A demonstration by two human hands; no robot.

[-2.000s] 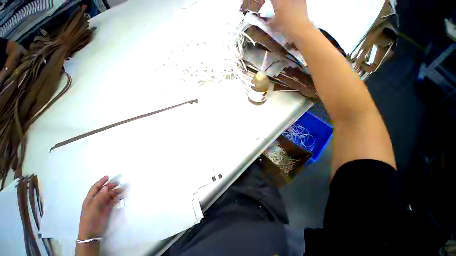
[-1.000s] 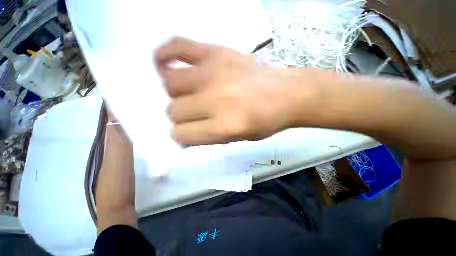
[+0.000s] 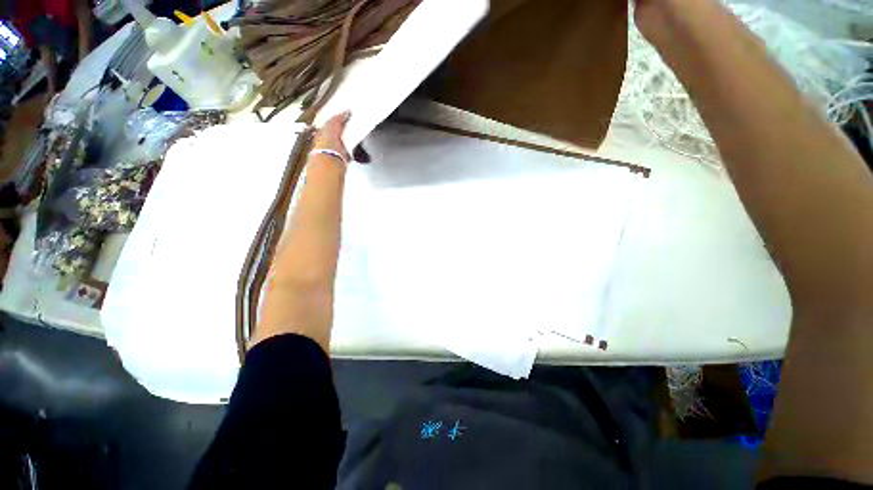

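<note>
A large lifted panel shows its brown face (image 3: 546, 72) and a folded-over white backing (image 3: 412, 77) at the top centre. My left hand (image 3: 333, 137) grips its lower left edge; the fingertips are partly hidden. My right hand (image 3: 660, 11) is at the panel's upper right edge, mostly cut off by the top of the picture, so its grip is not clear. Below, a white panel (image 3: 488, 239) lies flat on the table, with a brown edge strip (image 3: 536, 150) along its far edge and small brown square tabs (image 3: 595, 342) at its near right corner.
Stacked curved white panels (image 3: 191, 258) with brown strips lie at left, overhanging the table's front edge. Brown straps (image 3: 306, 43) and a white container (image 3: 196, 62) are at upper left. White strips (image 3: 670, 105) lie at upper right. A blue bin (image 3: 759, 392) is below the table at right.
The view has turned left. The lifted panel has moved away from me and now shows its brown face. My right hand has moved from the centre to the top right edge.
</note>
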